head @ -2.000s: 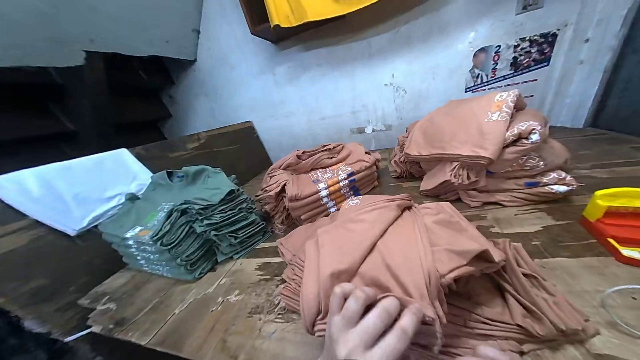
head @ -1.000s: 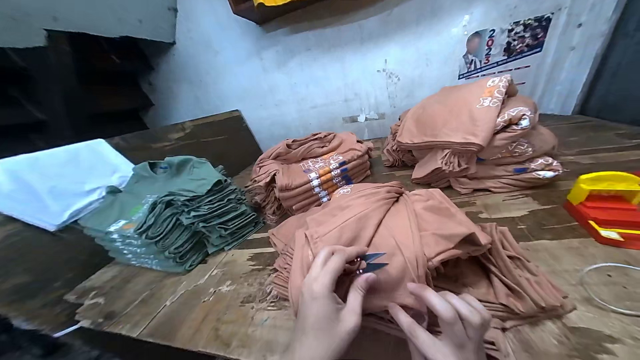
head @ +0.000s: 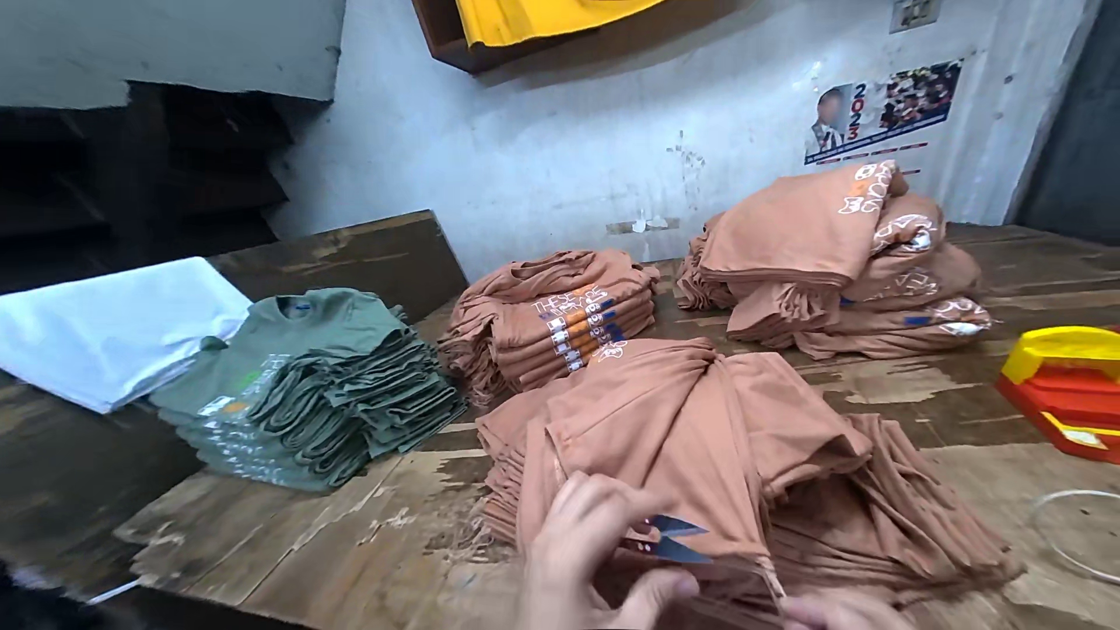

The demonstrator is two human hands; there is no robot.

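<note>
Small thread snips (head: 669,540) with dark blades are held in my left hand (head: 595,547), their blades apart and pointing right over the front pile of salmon-coloured shirts (head: 647,437). At the bottom edge, my right hand (head: 840,611) pinches the hem of the top shirt, where pale threads show; most of this hand is cut off by the frame. Behind the front pile lies a folded stack of printed salmon shirts (head: 569,315), and farther right a taller stack (head: 796,232).
Green printed shirts (head: 306,385) are stacked at left beside a folded white cloth (head: 122,324). A red and yellow plastic object (head: 1067,385) and a clear ring (head: 1076,534) lie at right on the worn wooden table (head: 306,542). Yellow cloth (head: 542,17) hangs above.
Two seconds ago one hand lay on the front shirts; the snips came into sight one second ago. Since then, my right hand has moved down and right, along with the shirt's hem.
</note>
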